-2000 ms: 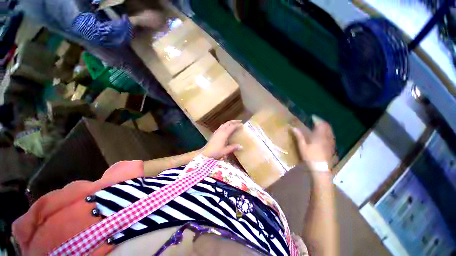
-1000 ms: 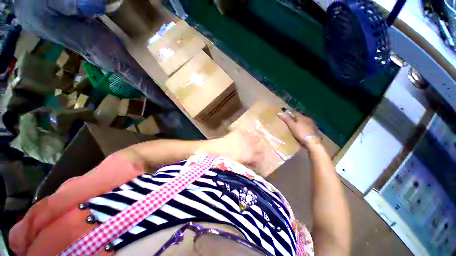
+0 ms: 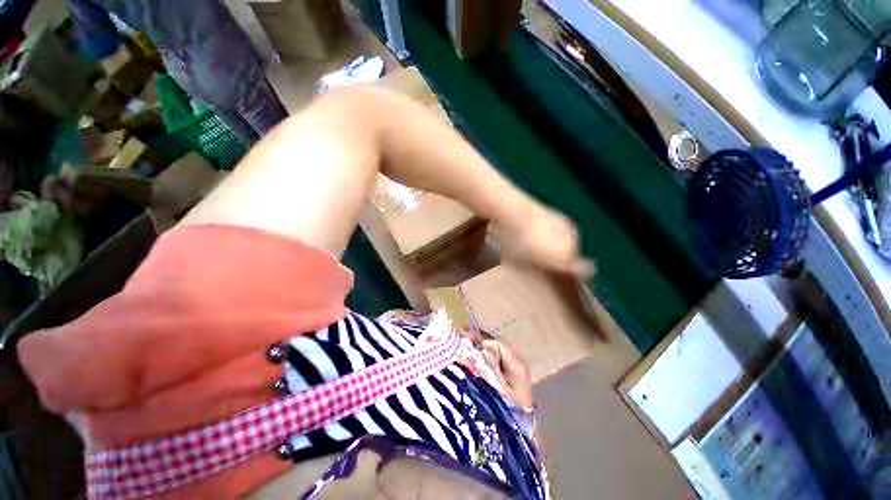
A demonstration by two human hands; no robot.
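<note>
A small brown carton [image 3: 523, 317] lies on the bench close to my body, with panel edges and a seam showing on its upper side. My left arm reaches across the view, and my left hand [image 3: 547, 244] is blurred at the carton's far side, over a raised brown flap [image 3: 578, 305]. Its grip is unclear. My right hand [image 3: 510, 371] is at the carton's near edge, by my clothing. Its fingers are partly hidden, so I cannot tell what it holds. Another brown carton [image 3: 438, 232] sits just beyond, partly covered by my left arm.
A blue fan [image 3: 747, 213] hangs by the white shelf [image 3: 674, 73] at right, with a clear jar [image 3: 816, 63] on the shelf. A pale panel [image 3: 733, 342] lies below. At left are a green basket [image 3: 200, 127], scattered cartons and a person's legs [image 3: 220, 63].
My left arm has swung up and across to the carton's far side. My right hand has come back to the near edge. The carton's taped face no longer shows, and a flap stands raised.
</note>
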